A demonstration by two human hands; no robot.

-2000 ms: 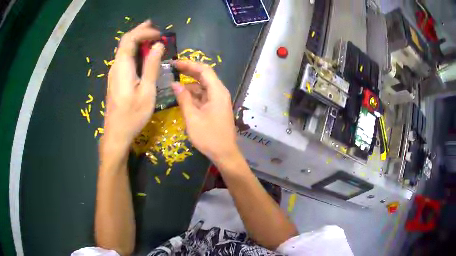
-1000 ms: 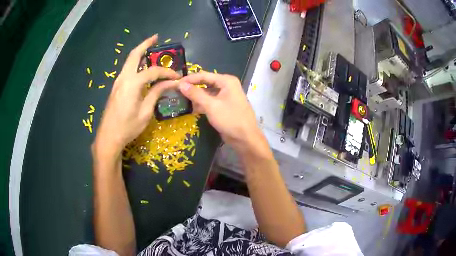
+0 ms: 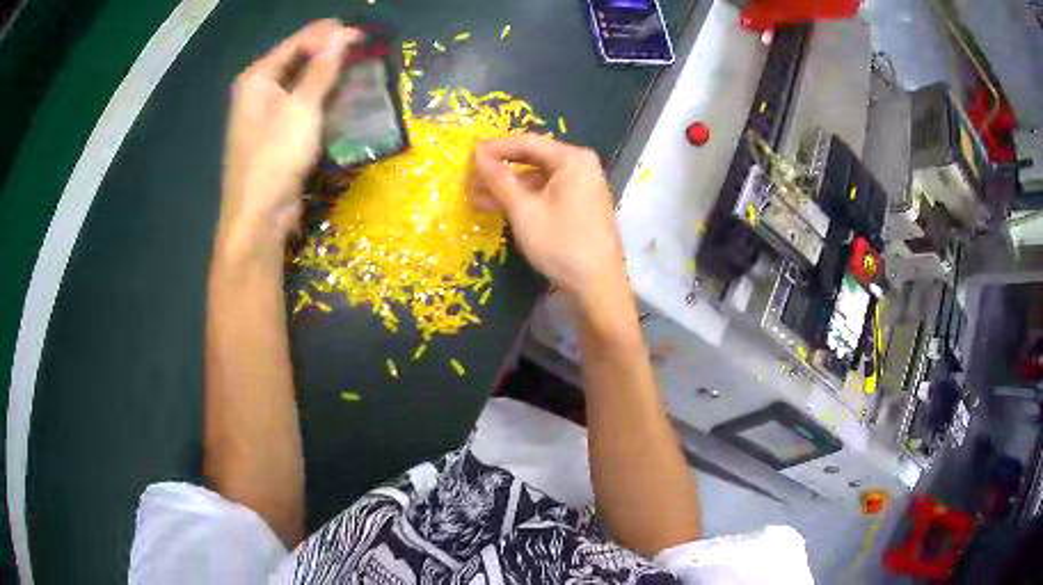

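Observation:
My left hand [image 3: 275, 126] holds an electronic unit [image 3: 364, 112] by its left side, above the far left part of the yellow heap. The unit has a dark frame, a red end at the top and a grey-green board below; it is blurred. My right hand [image 3: 555, 206] is over the right edge of the loose heap of small yellow parts [image 3: 423, 206], with thumb and forefinger close together. Whether a yellow part is between the fingertips cannot be told.
A smartphone [image 3: 631, 30] lies at the top of the dark green surface [image 3: 137, 343]. On the right stands the pale-grey machine [image 3: 675, 246] with a red push button [image 3: 698, 134], a red-ended unit [image 3: 849, 309] in its fixture and a control panel [image 3: 778, 434]. Red shapes show at the edges.
The unit and my left hand have moved up and away from my right hand, uncovering more of the heap. My right hand has left the unit and moved right. The whole view has shifted slightly.

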